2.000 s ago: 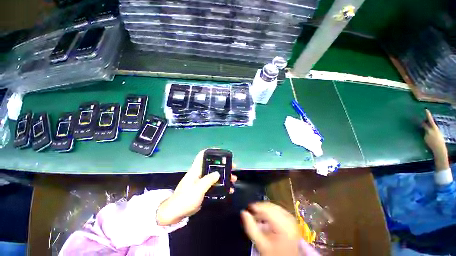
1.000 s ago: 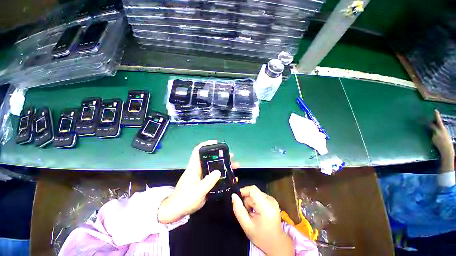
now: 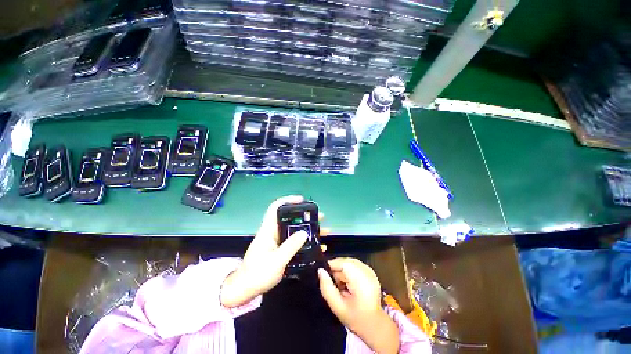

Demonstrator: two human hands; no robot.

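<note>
My left hand (image 3: 261, 266) holds a black handset housing (image 3: 299, 220) upright above my lap, just off the bench edge, with the thumb on its front. A pale rectangle and a small green patch show on that front. My right hand (image 3: 356, 294) is at the housing's lower right corner, thumb and forefinger close together; whether it pinches something thin there cannot be told. Several more black handset housings (image 3: 150, 162) lie on the green bench at the left. A four-pocket blister tray (image 3: 294, 163) with small black covers (image 3: 282, 133) lies at bench centre.
White bottle (image 3: 372, 119) by the metal post (image 3: 460, 55); blue pen (image 3: 430, 166) beside a white wipe (image 3: 422, 188). Stacked clear trays (image 3: 297, 41) at the back. Below the bench, a brown box (image 3: 477, 276) holds clear scraps and an orange-handled tool (image 3: 419, 318). A blue sleeve (image 3: 567, 283) is at right.
My right hand has moved up from below to the housing's lower corner. The left hand keeps holding the housing. The coworker's hand at right has left the view.
</note>
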